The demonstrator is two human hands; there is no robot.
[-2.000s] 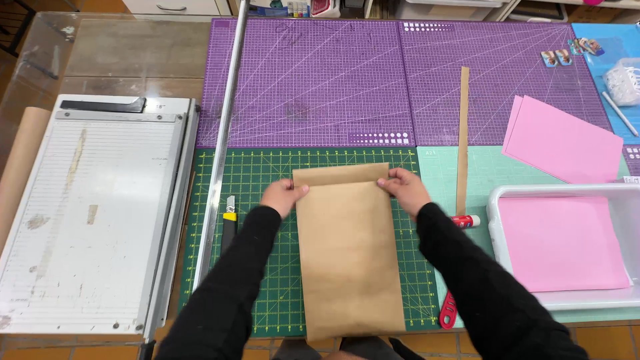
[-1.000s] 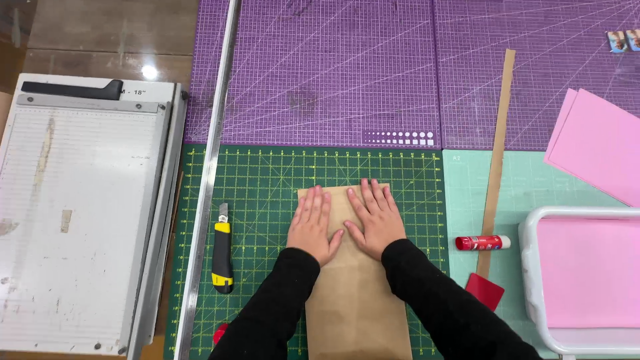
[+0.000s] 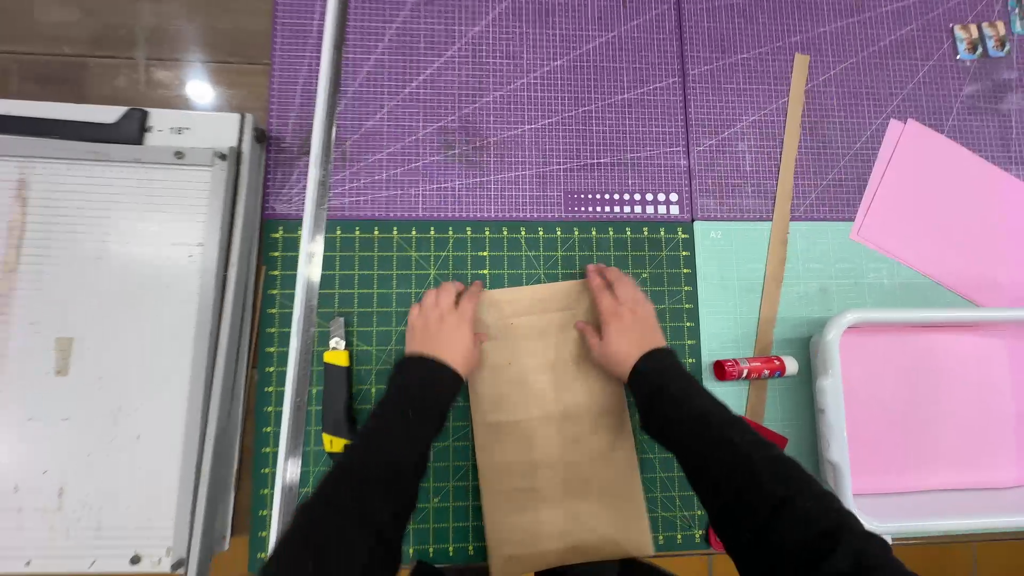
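A brown kraft paper bag lies lengthwise on a green cutting mat, its lower end over the mat's near edge. My left hand touches the upper left edge of the bag, and my right hand rests at its upper right corner. Whether the fingers pinch the paper is unclear. Left of the bag lies a yellow and black utility knife with its blade out, beside a long metal ruler. Right of my arm a red glue stick lies across a brown paper strip.
A paper trimmer stands at the left. On the right are a white plastic tray holding pink paper, and more pink sheets behind it. Purple cutting mats cover the back. A red object is partly under my right sleeve.
My hands held the bag's top corners, then lay flat side by side near its top; now they are apart at its two edges. The bag's raised top flap now lies flat.
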